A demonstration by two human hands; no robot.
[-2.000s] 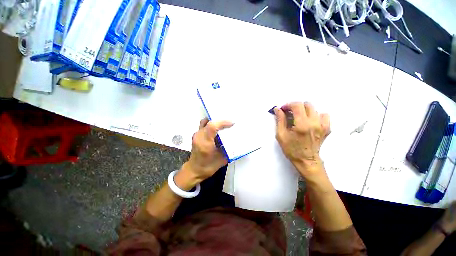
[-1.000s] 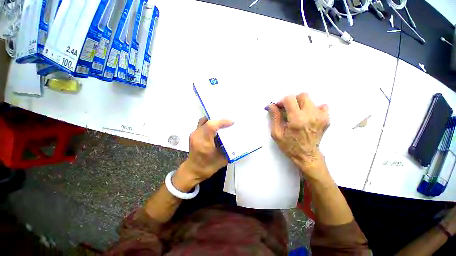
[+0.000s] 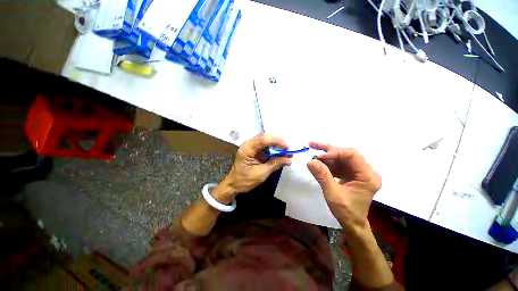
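Observation:
My left hand (image 3: 257, 165) is shut on the near end of a slim white-and-blue box (image 3: 275, 99), thumb and fingers pinching its blue edge. The box reaches away from me over the white tabletop, its small logo at the far end. My right hand (image 3: 347, 177) is at the right of that end, with thumb and fingertips close to the blue flap. Whether the fingertips hold something small is too unclear to tell. A white sheet (image 3: 309, 202) overhangs the table edge below the hands.
Blue-and-white boxes (image 3: 211, 42) are piled at left, with a yellow item (image 3: 136, 69) beside them. White cables (image 3: 426, 20) lie on the dark strip at the back. A phone (image 3: 502, 165) and another box (image 3: 504, 227) are at right. A red stool (image 3: 71, 128) stands on the floor.
The view has shifted left. My left hand has turned and moved to the near end of the box, now tilted edge-on. My right hand has come down towards that end.

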